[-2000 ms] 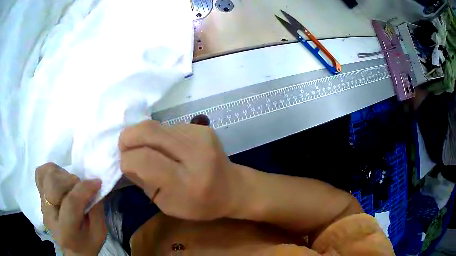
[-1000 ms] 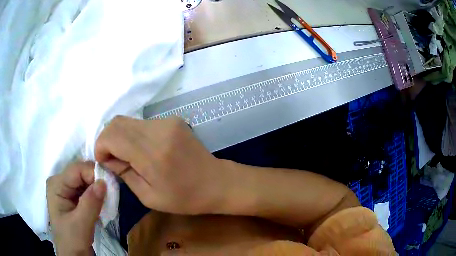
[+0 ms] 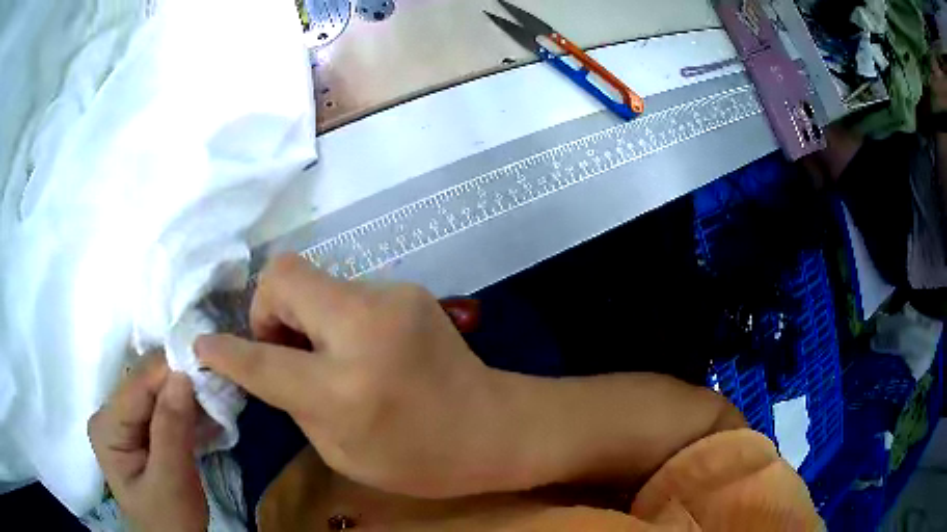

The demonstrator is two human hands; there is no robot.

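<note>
A large white cloth [image 3: 208, 135] covers the left side and hangs over the table's front edge. My left hand [image 3: 151, 431], low at the left, pinches a small bunched edge [image 3: 203, 390] of it between thumb and fingers. My right hand [image 3: 363, 379] is just right of it, its thumb tip on the bunched edge. Its index finger is raised away from the thumb and blurred. A tiny dark mark shows by the thumb tip; I cannot tell what it is. The right hand's other fingers are partly hidden.
Open thread snips [image 3: 582, 68], orange and blue, lie behind the ruler strip [image 3: 519, 187]. A purple plate [image 3: 774, 83] and a box of scraps [image 3: 846, 62] are at the far right. Part of the metal plate [image 3: 330, 21] shows at the top. A blue crate [image 3: 800, 343] stands below the table.
The table and snips have shifted left and up in view. The right thumb and index finger, together on the cloth before, are now apart. The left hand still pinches the cloth.
</note>
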